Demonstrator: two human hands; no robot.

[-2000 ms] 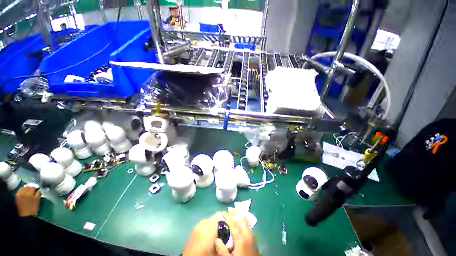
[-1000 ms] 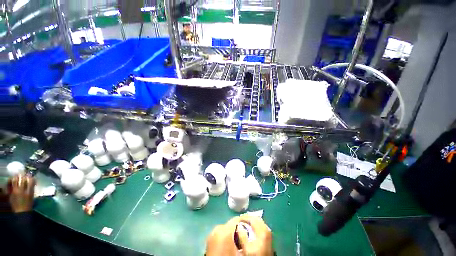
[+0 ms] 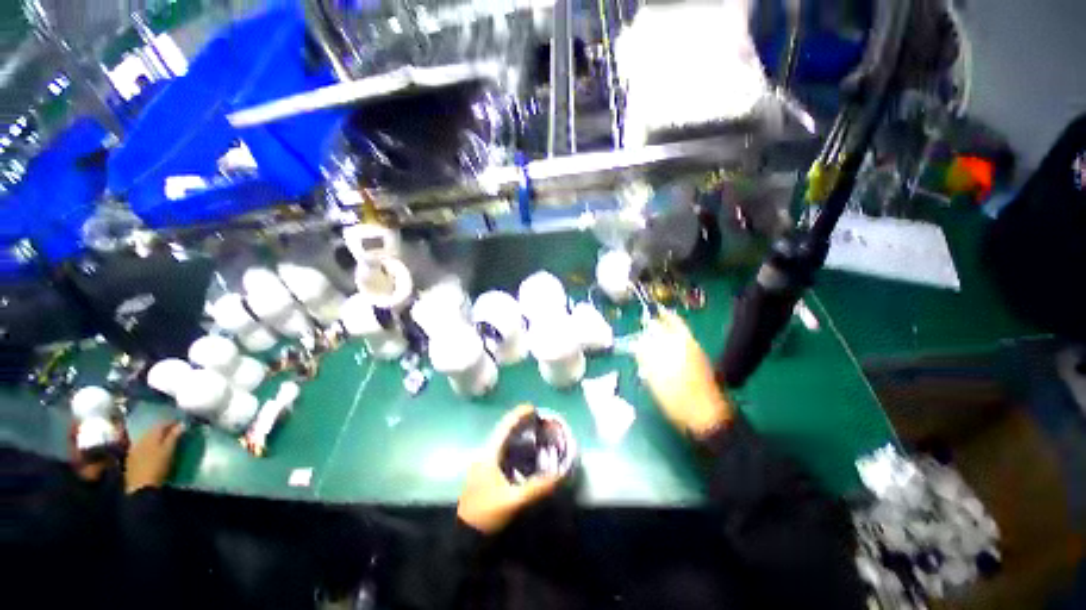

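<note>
My left hand (image 3: 498,486) holds a round white housing (image 3: 567,450) at the bench's front edge. Its open side shows a dark interior with parts inside. My right hand (image 3: 681,379) is apart from it, over the mat left of the black electric screwdriver (image 3: 759,319). It is blurred, and I cannot tell whether it holds anything. White camera bodies (image 3: 557,352) stand in a cluster beyond my hands. A white angular piece (image 3: 609,408) lies between my hands.
Other hands (image 3: 150,455) are at far left beside a white camera (image 3: 95,417). More housings (image 3: 205,391) stand at left. A box at lower right holds small white-and-black parts (image 3: 923,524). Blue bins (image 3: 214,131) and a white stack (image 3: 685,72) are behind.
My hands have parted: the left keeps the housing, now with its dark inside showing, and the right has moved right and forward. The camera at right no longer shows. The view has shifted.
</note>
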